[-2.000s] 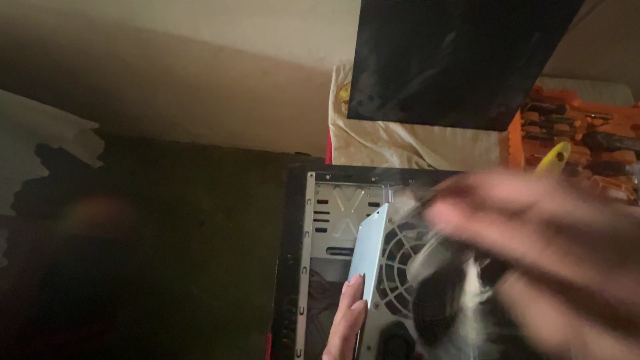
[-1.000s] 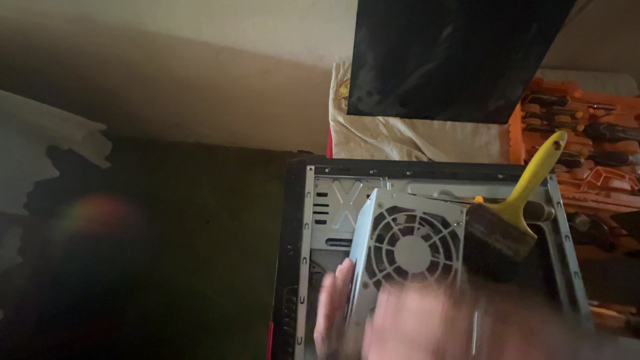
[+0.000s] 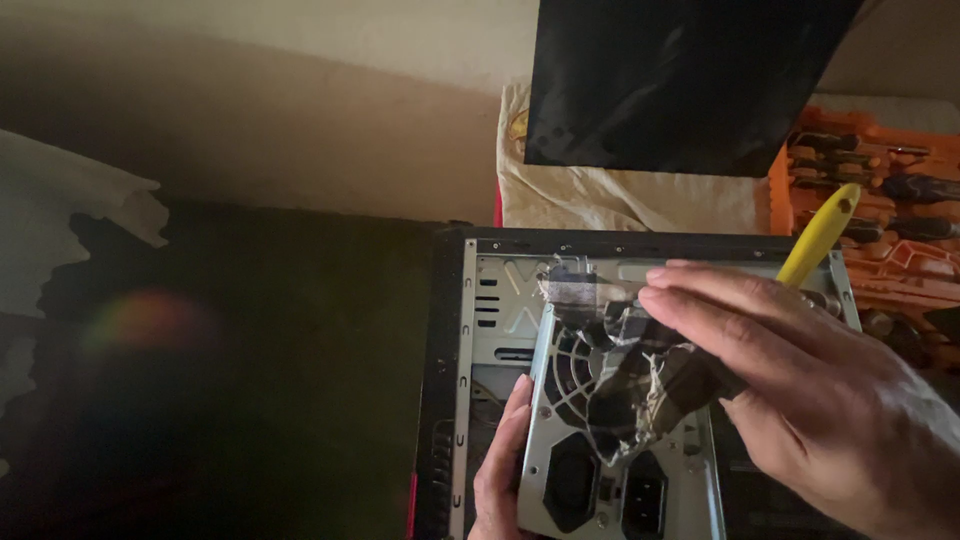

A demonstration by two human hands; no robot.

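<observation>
A metal computer power supply unit (image 3: 615, 487) with a round fan grille and two power sockets sits tilted over an open black computer case (image 3: 637, 246). Its left edge is gripped by my left hand (image 3: 504, 465), the rest of that hand hidden at the bottom. My right hand (image 3: 810, 375) is over the unit's upper right, pinching a thin, grey, ragged cloth (image 3: 652, 390) that hangs in front of the grille; its edges are blurred. Behind my right hand a yellow-handled paintbrush (image 3: 817, 232) rests on the case, its bristles hidden.
Beyond the case lie a beige cloth (image 3: 592, 199) and a standing black panel (image 3: 675, 82). An orange tool tray (image 3: 907, 255) with several screwdrivers is at the right. A wall rises behind, and a pale torn-edged sheet (image 3: 52, 187) shows at the far left.
My right hand has moved up from low in front of the power supply to its upper right. The left hand stays at the unit's left edge. The brush has remained on the case since one second ago.
</observation>
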